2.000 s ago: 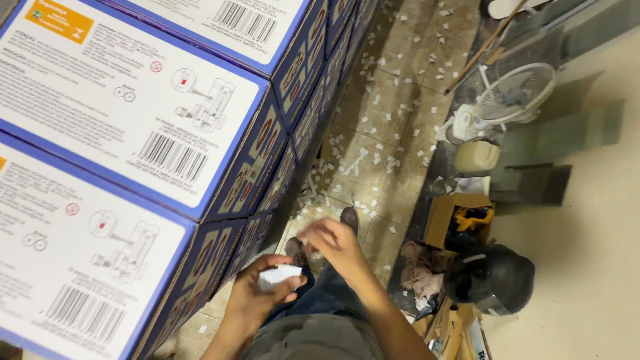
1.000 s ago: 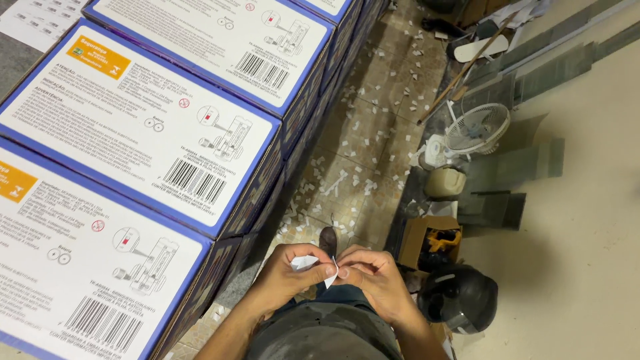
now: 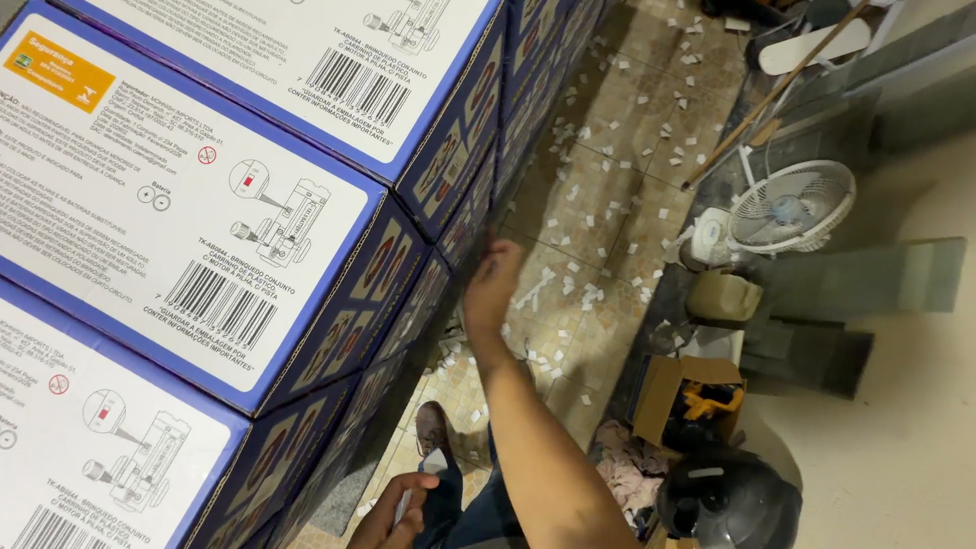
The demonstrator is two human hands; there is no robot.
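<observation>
My left hand (image 3: 396, 509) is low in the view, its fingers closed on a small piece of white paper (image 3: 435, 461). My right hand (image 3: 496, 278) reaches forward beside the side wall of the stacked cardboard boxes (image 3: 366, 282); its fingertips are blurred and in shadow, so whether they hold or touch anything cannot be told. The boxes are blue and white, with printed text, barcodes and line drawings on their upper faces. A brown shoe (image 3: 432, 427) shows just above my left hand.
Many small white paper scraps (image 3: 591, 293) lie on the tiled floor (image 3: 564, 229). Along the wall at right are a white fan (image 3: 793, 206), a wooden stick (image 3: 770, 99), a plastic jug (image 3: 723, 295), an open cardboard box (image 3: 657, 398), a crumpled cloth (image 3: 629, 465) and a black helmet (image 3: 728, 499).
My hands, together at the white paper one second ago, are now apart. The right one has moved forward to the side of the boxes; the left one stays low with the paper.
</observation>
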